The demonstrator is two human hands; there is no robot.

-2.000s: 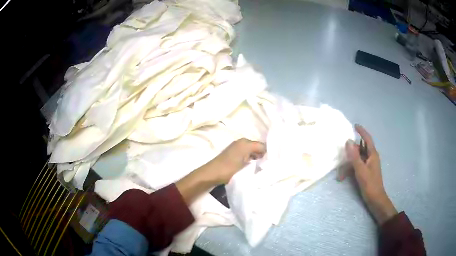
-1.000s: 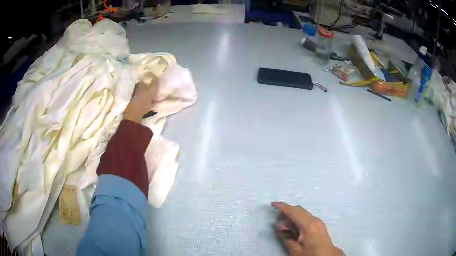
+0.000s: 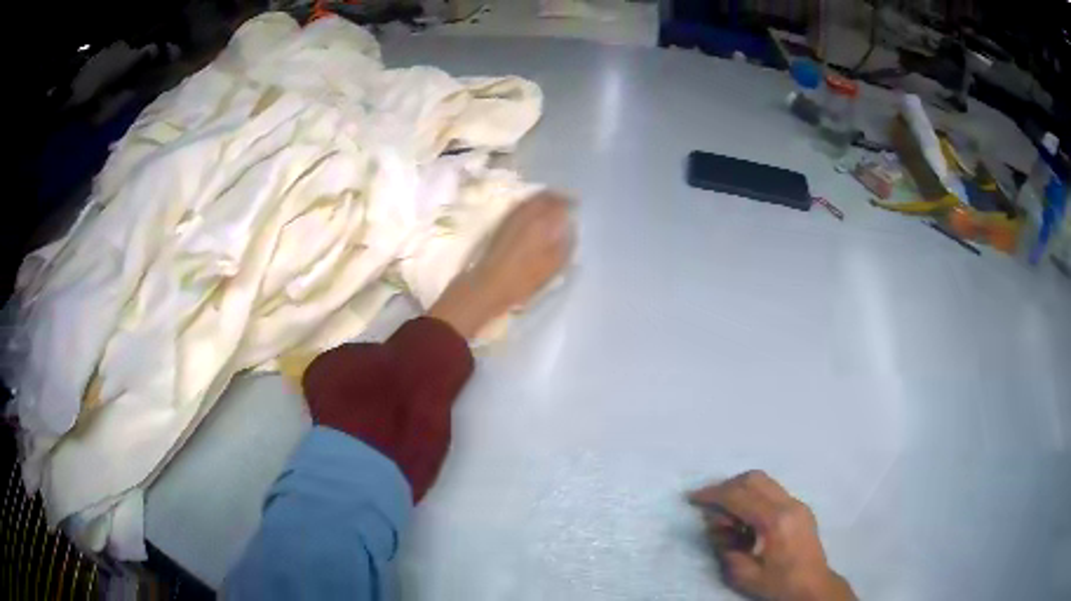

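A large pile of off-white garments [image 3: 235, 235] lies heaped on the left of the grey-blue table. My left hand [image 3: 517, 261] is at the pile's right edge, its blurred fingers closed on a cream garment piece [image 3: 452, 241] that stretches back to the pile. My right hand [image 3: 769, 540] is low at the right, over the table near the front, with fingers curled. A small dark tool, apparently the thread snips [image 3: 745, 537], shows in its palm, mostly hidden by the fingers.
A black phone [image 3: 748, 180] with a reddish cord lies beyond my hands. A jar [image 3: 837, 115], a box with yellow strips [image 3: 940, 159], a pen-like stick [image 3: 954, 237] and a bottle [image 3: 1039, 194] stand or lie at the far right. Yellow wires show at lower left.
The white garment both hands held in front is gone from there. My left hand went to the pile, then moved right with a cloth piece. My right hand let go of cloth. The view has shifted.
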